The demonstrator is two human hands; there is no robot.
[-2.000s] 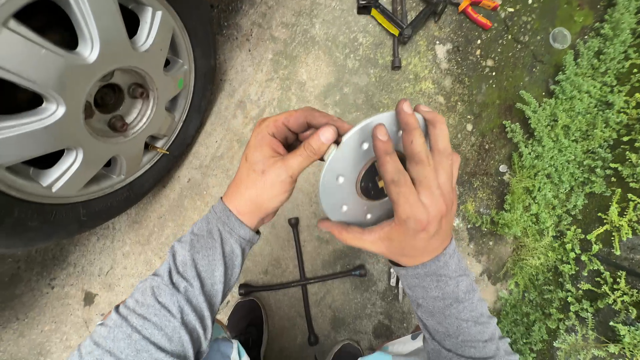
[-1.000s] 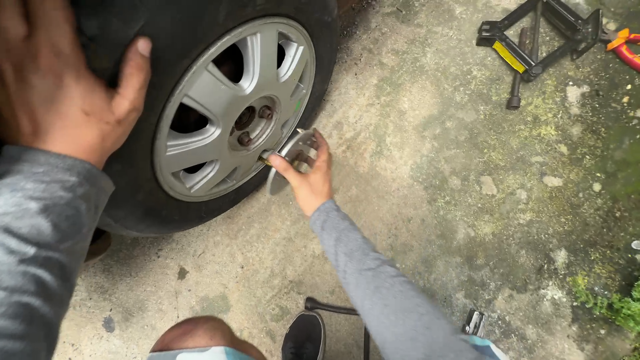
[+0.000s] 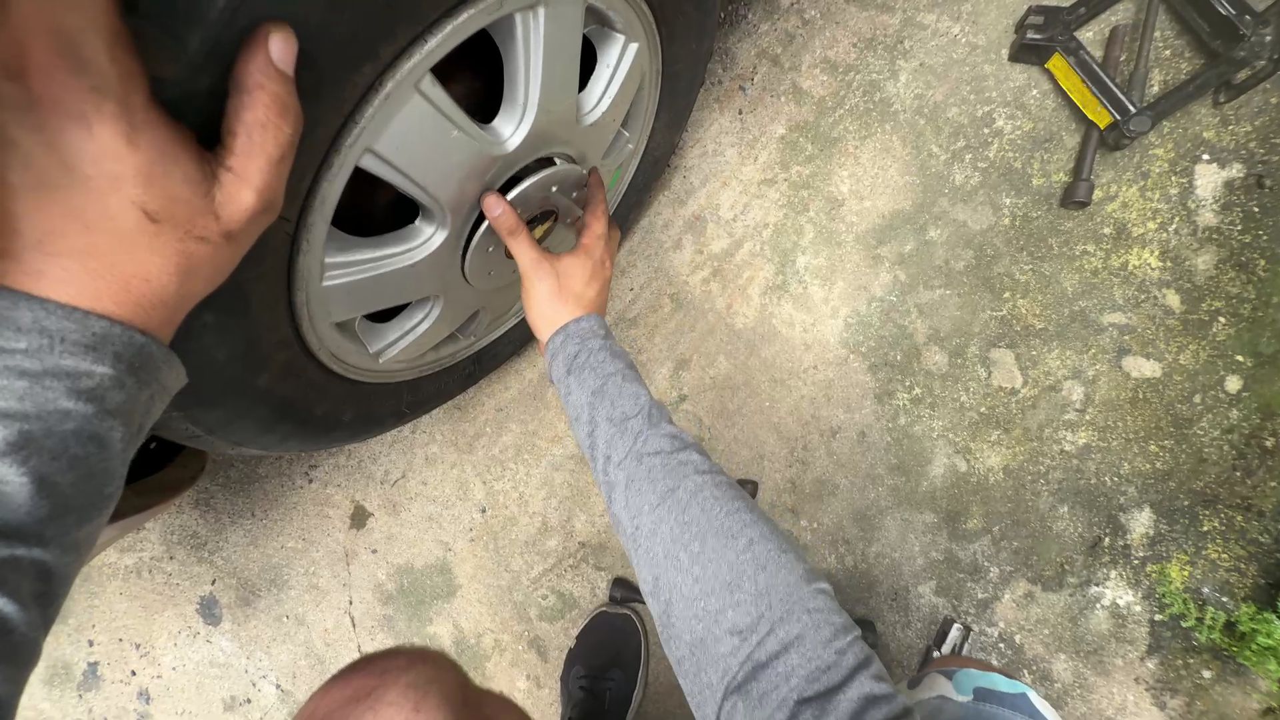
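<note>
My right hand grips the silver wheel center cap by its edge, thumb on one side and fingers on the other. The cap lies over the hub opening of the silver alloy wheel, with a dark gap showing along its upper left edge. Whether it is seated, I cannot tell. My left hand, large at the upper left, lies over the black tire with its thumb apart from the fingers; its fingertips are out of view.
A black scissor jack with a yellow label lies at the upper right, beside a socket-ended metal bar. My black shoe is at the bottom, near a lug wrench end. Green plants grow at the lower right.
The cap was held in both hands away from the wheel, then tilted beside it in my right hand; now it lies against the wheel center. My left hand has moved to the tire.
</note>
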